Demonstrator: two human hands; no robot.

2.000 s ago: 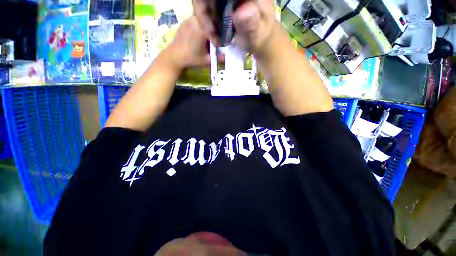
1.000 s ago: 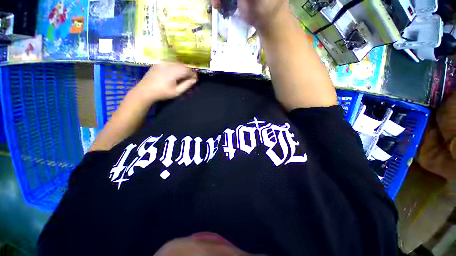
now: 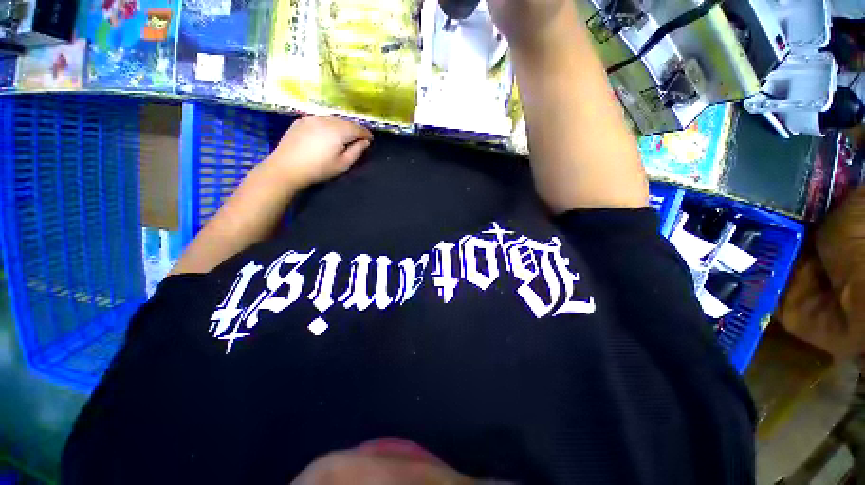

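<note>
My left hand (image 3: 325, 150) lies against my shirt at the bench's front edge, fingers curled in, with nothing visible in it. My right hand (image 3: 531, 11) is at the top edge and mostly cut off, so its grip is hidden. A dark rounded thing (image 3: 460, 8), also cut off, shows just left of it. The white holding fixture (image 3: 465, 80) stands on the bench, left of my right forearm. Whether a housing sits in it cannot be told.
Yellow work mat (image 3: 351, 62) lies left of the fixture, printed mats (image 3: 123, 43) further left. Silvery feeder boxes (image 3: 697, 57) with a black cable stand right of my forearm, white units (image 3: 806, 90) beyond. Blue crates hang below the bench edge, left (image 3: 71, 227) and right (image 3: 773, 284), the right one holding white-and-black parts.
My left hand has left the fixture area and come down to my shirt. The white two-pronged piece seen earlier at the edge no longer shows there. My right hand has moved up and right.
</note>
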